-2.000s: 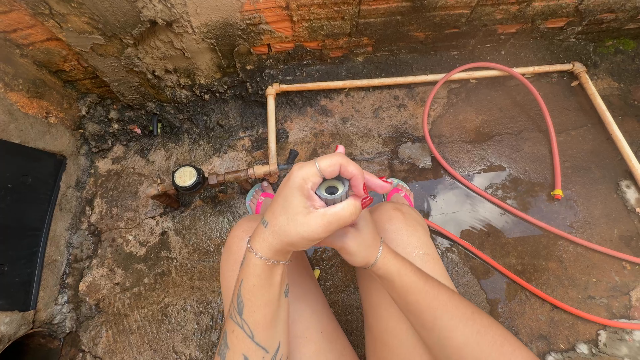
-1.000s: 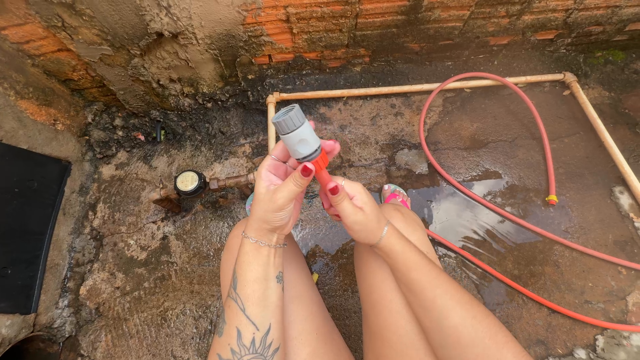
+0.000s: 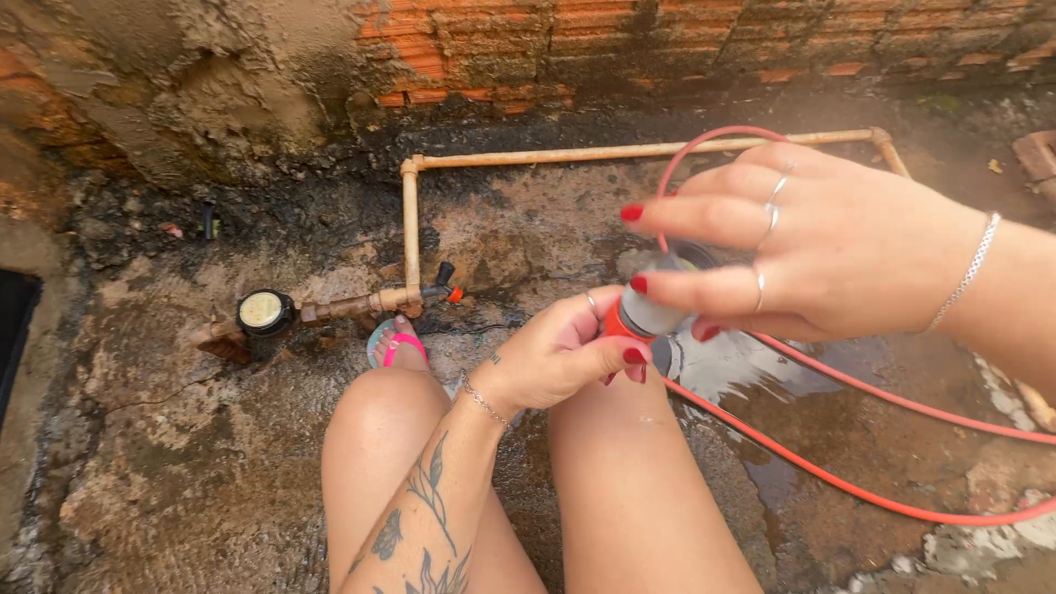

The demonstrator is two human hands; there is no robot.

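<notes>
Above my right knee, my left hand holds a grey hose connector with a red part at its lower end. My right hand is blurred and lies over the connector's upper end, its fingers spread and at least one fingertip against or just in front of the grey body. Whether it grips the connector cannot be told. The red hose loops on the wet ground behind and beside my right hand. To the left, a tap with a black handle and an orange-red outlet joins the pipework.
A round water meter sits left of the tap. A beige pipe runs along the foot of the brick wall. Water pools on the rough ground. A black panel stands at the left edge.
The connector, upright between both hands one second ago, has moved right in my left hand. My right hand has risen from its lower end to its upper end. The view has shifted closer.
</notes>
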